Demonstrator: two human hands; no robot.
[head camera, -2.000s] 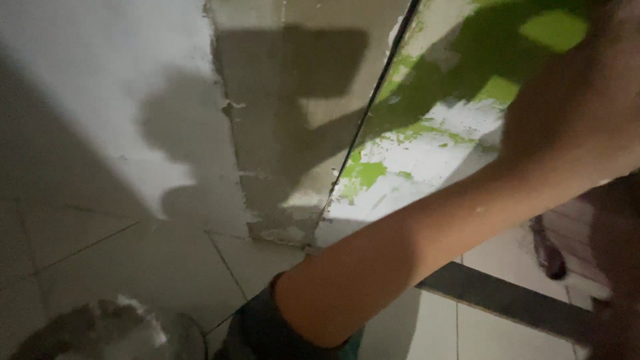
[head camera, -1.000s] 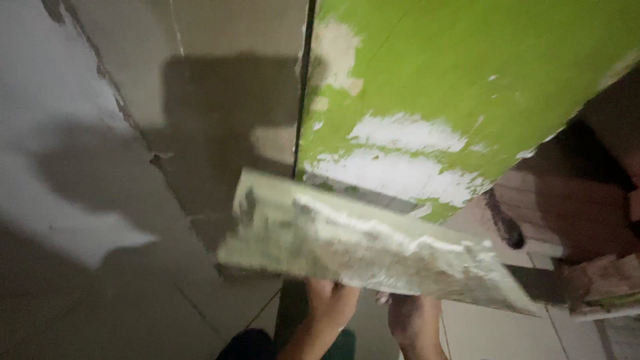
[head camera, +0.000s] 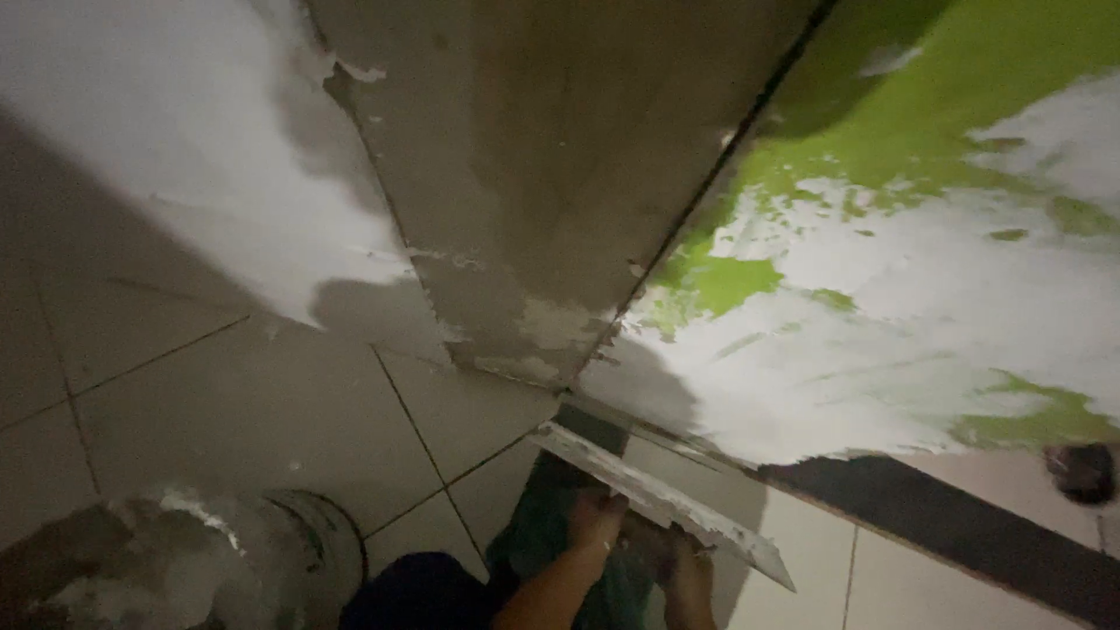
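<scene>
Both hands are low in the head view, close together at the near edge of a wide plastering blade (head camera: 669, 499) smeared with pale compound. My left hand (head camera: 598, 518) grips it left of its middle; my right hand (head camera: 687, 560) is at the edge further right, dim and partly hidden, its fingers bent against the blade. The blade slants down to the right, just off the foot of the wall. Behind it the green wall (head camera: 875, 166) carries broad white patches of compound (head camera: 875, 289).
A compound-smeared bucket (head camera: 324, 534) stands at the lower left on the tiled floor (head camera: 437, 420). A bare grey-brown wall strip (head camera: 542, 157) lies between the white wall (head camera: 201, 157) and the green one. A dark strip (head camera: 945, 516) runs along the floor at right, near a dark object (head camera: 1082, 472).
The view has shifted. Two seconds ago one arm reached to the upper right; one second ago both hands held the blade with its broad face showing. Now the blade shows narrower.
</scene>
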